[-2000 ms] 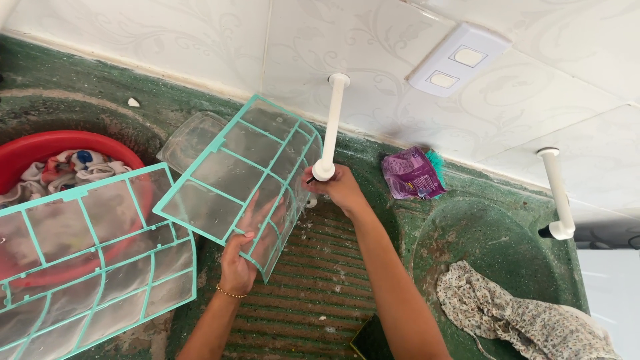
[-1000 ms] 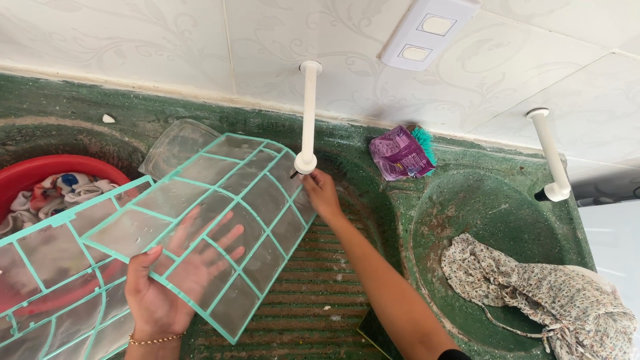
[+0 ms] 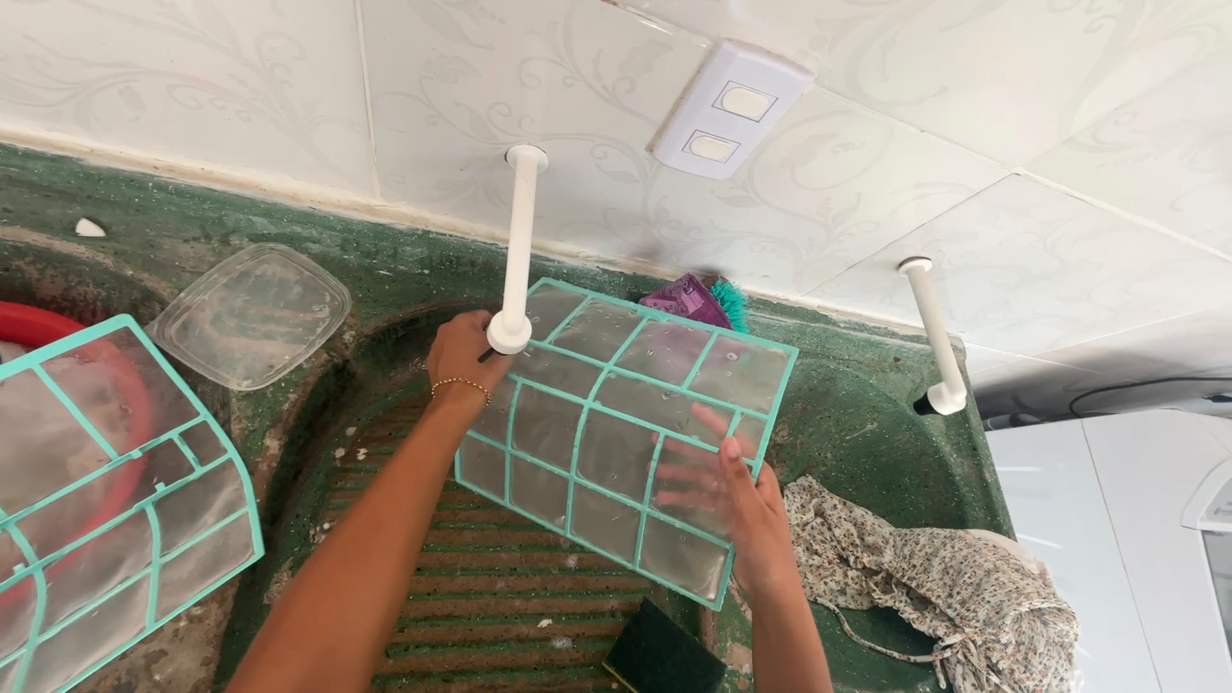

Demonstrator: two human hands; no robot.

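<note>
A mesh air-conditioner filter with a turquoise plastic frame (image 3: 587, 395) is held tilted over the ribbed part of a green sink. My right hand (image 3: 756, 500) grips its right edge, thumb on the near face and fingers behind the mesh. My left hand (image 3: 467, 354) is at the filter's left side, against the end of a white wall tap (image 3: 518, 250) with a small black lever; its fingers are mostly hidden, so what they hold cannot be told. Another similar filter (image 3: 144, 462) lies at the left, over a red basin (image 3: 38, 322) with cloth inside.
A clear plastic lid or container (image 3: 255, 316) lies left of the tap. Behind the held filter are a purple packet (image 3: 688, 300) and a turquoise scrubber (image 3: 730, 303). A dark scouring pad (image 3: 664, 650), patterned cloth (image 3: 962, 587) and second tap (image 3: 936, 332) are nearer the right.
The held filter has moved right and turned. My left hand has gone from the filter's lower edge to the tap, while my right hand has left the tap and taken the filter's right edge.
</note>
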